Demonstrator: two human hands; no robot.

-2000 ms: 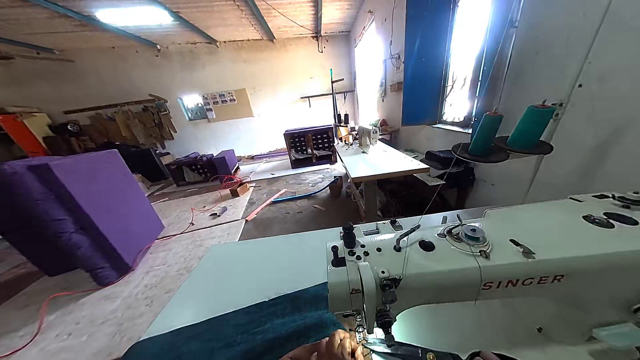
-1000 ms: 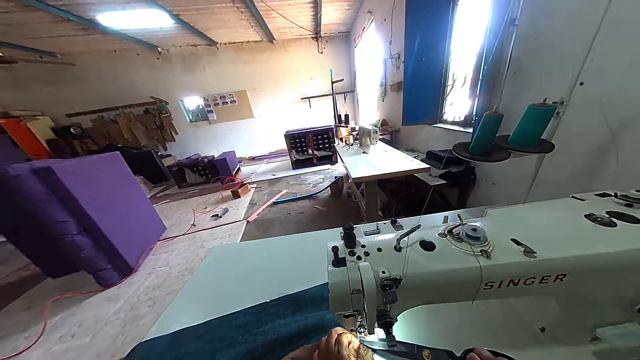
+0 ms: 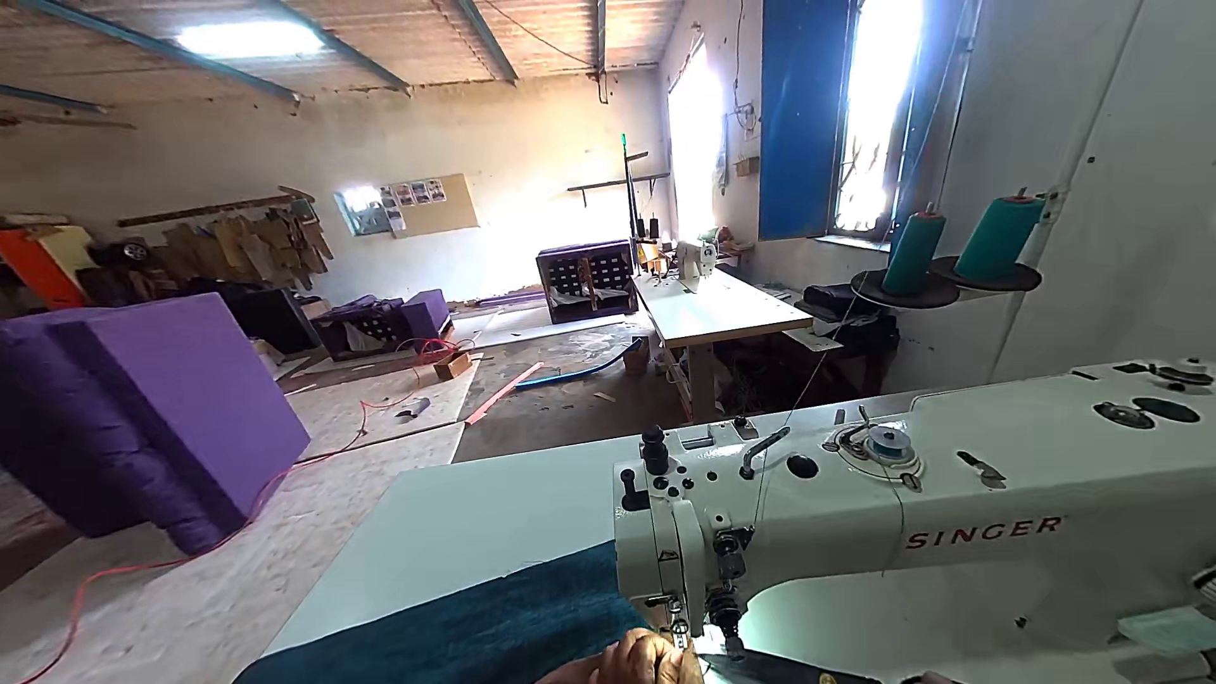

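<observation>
A Singer sewing machine fills the lower right, its lamp lit under the arm. Teal fabric lies on the white machine table and runs in toward the presser foot. My left hand rests at the presser foot with its fingers bent over the fabric's edge; whether it pinches the cloth is hidden. Of my right hand only a bit of finger shows at the bottom edge, beside a dark, blade-like tool, possibly scissors. Teal thread cones stand on a holder behind the machine.
A purple upholstered piece stands on the floor boards at the left, with a red cable running past it. Another white sewing table with a machine stands ahead. Beyond are purple furniture frames and a blue hose.
</observation>
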